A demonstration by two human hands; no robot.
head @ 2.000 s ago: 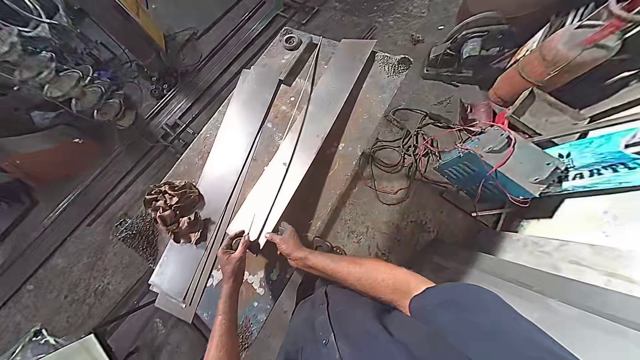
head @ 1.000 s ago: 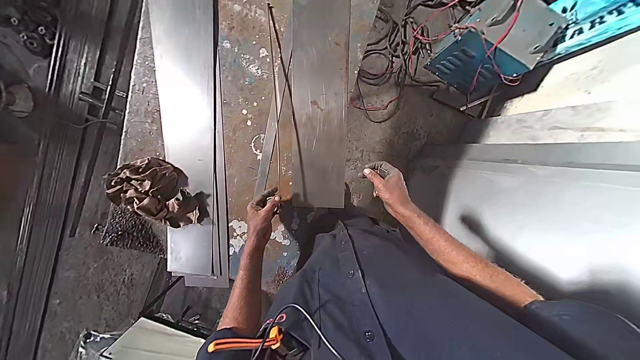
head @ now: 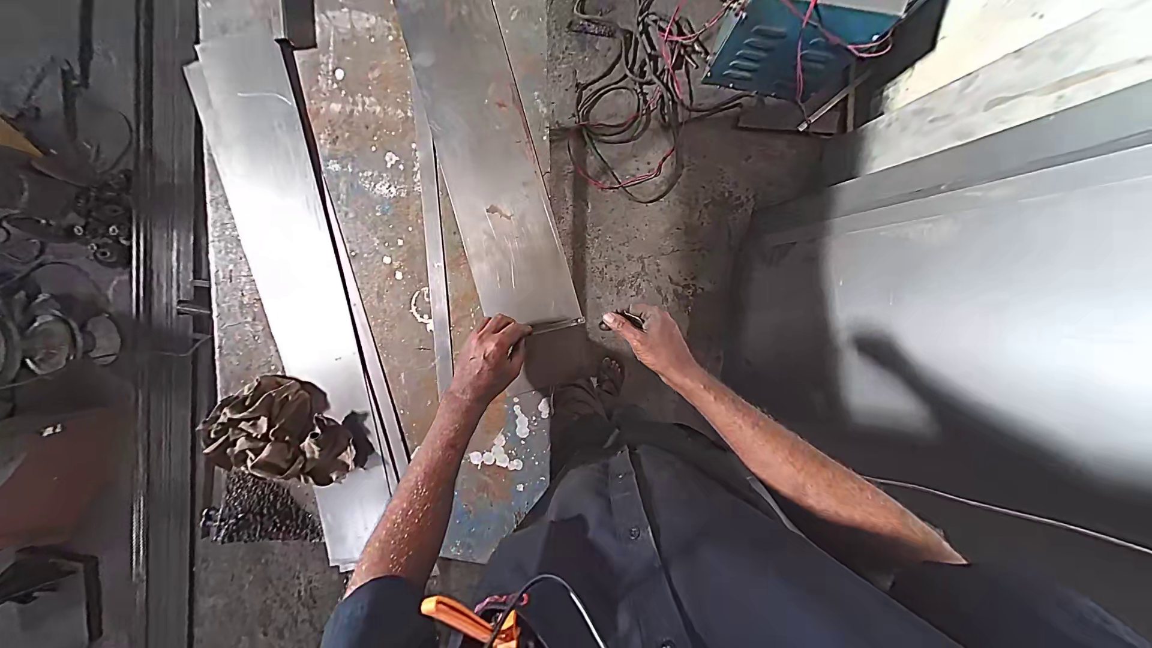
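Note:
A wide sheet-metal strip lies on the paint-spotted worktable, its near end at the table's right edge. My left hand grips a thin metal piece that lies along that near end. My right hand is just right of the strip's corner, off the sheet, with its fingers curled around a small dark object whose kind I cannot tell. A narrow metal strip runs left of the wide one. More long sheet-metal strips are stacked at the table's left.
A crumpled brown cloth rests on the left stack. Tangled cables lie on the floor beside a blue machine housing. Large metal sheets stand at the right, and long dark metal bars run along the left.
The wide strip's near end has swung right to the table edge. My left hand has come to that end and the thin piece now lies along it. The view has shifted and turned.

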